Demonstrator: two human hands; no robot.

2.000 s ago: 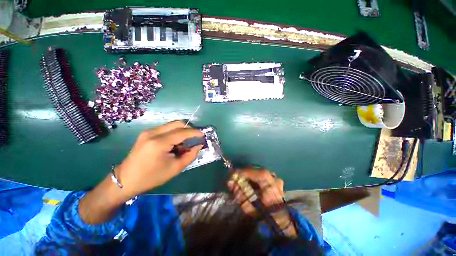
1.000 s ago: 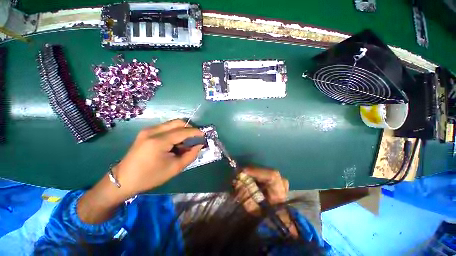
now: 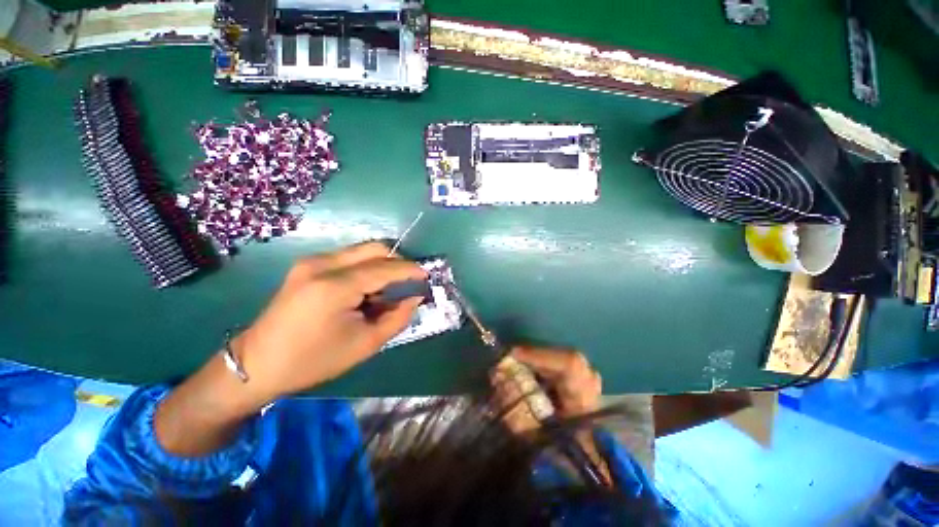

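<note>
A phone assembly (image 3: 441, 311) lies on the green bench in front of me, its left part hidden under my left hand. My left hand (image 3: 335, 314) is over it, the fingers closed on a small black part (image 3: 396, 292). A thin pale solder wire (image 3: 408, 233) sticks up from behind these fingers. My right hand (image 3: 551, 386) holds a soldering iron (image 3: 524, 386) by its tan handle. The iron's thin metal tip points up-left to the circuit end of the assembly; whether it touches is too small to tell.
A second phone assembly (image 3: 535, 165) lies beyond. Another (image 3: 340, 46) rests at the pale rail (image 3: 577, 60). At left are a pink-silver component heap (image 3: 257, 177) and a dark ribbed row (image 3: 134, 190). At right are a fume fan (image 3: 733, 175), a white cup (image 3: 819, 250) and a wooden board (image 3: 808, 327).
The whole view has shifted slightly. My left hand keeps its place and hold over the assembly. The iron and my right hand have moved a little to the right.
</note>
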